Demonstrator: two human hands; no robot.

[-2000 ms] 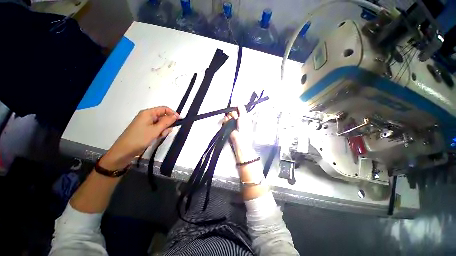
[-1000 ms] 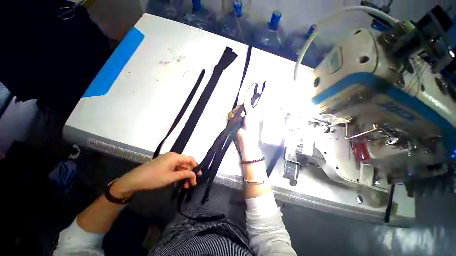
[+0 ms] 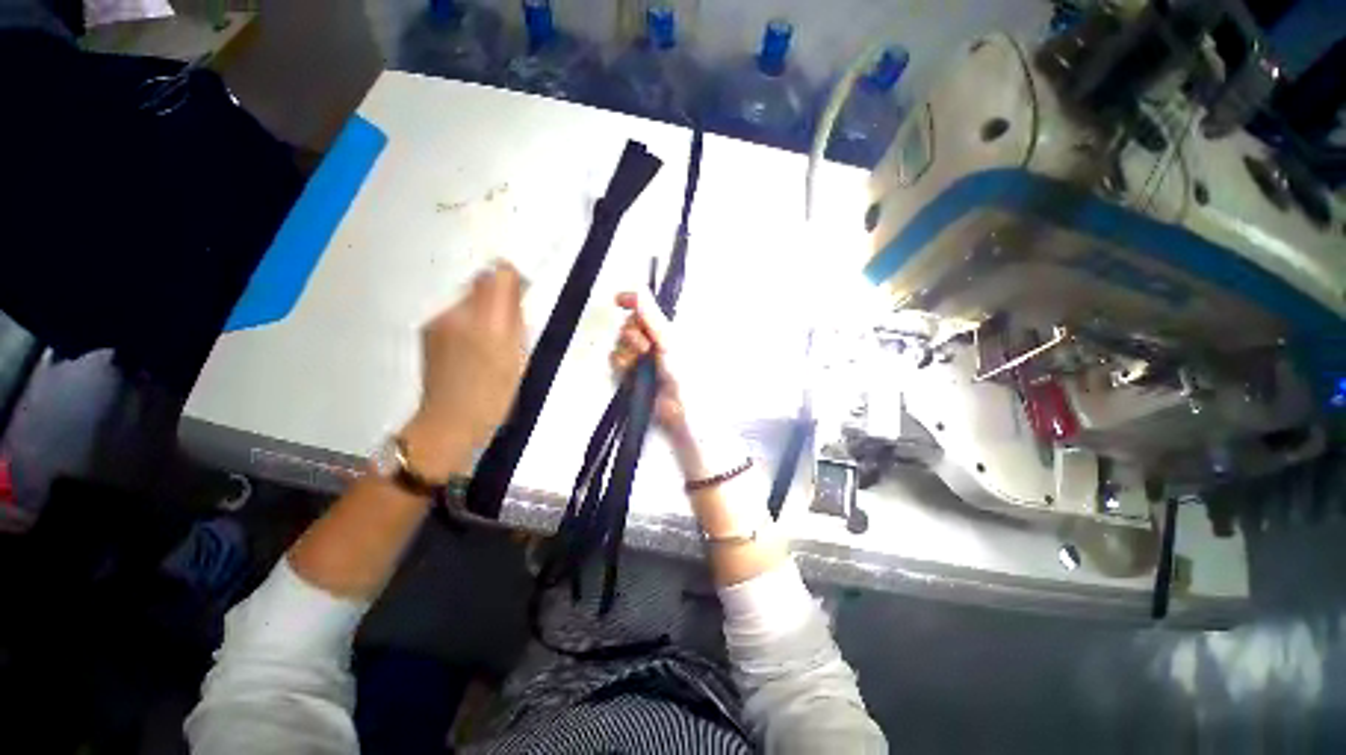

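Note:
My right hand (image 3: 650, 354) is closed on a bundle of narrow black straps (image 3: 602, 472), which hang over the table edge onto my lap. A thin dark tip sticks up above its fingers; I cannot tell if it is a strap end or snips. My left hand (image 3: 475, 354) is blurred over the table, left of a wide black band (image 3: 568, 310) with a flared top end. Its fingers are too blurred to show whether it holds anything. Another thin black strap (image 3: 691, 199) runs from the table's back edge down towards my right hand.
The white sewing machine (image 3: 1092, 251) with a blue stripe stands at the right, its needle area glaring under the lamp. Blue-capped clear bottles (image 3: 771, 89) stand behind the table. A blue patch (image 3: 310, 229) marks the table's left. Dark fabric (image 3: 133, 192) lies at far left.
My left hand has left the hanging straps and moved up over the table. The single narrow strap left of the wide band no longer shows there. My right hand has shifted slightly left.

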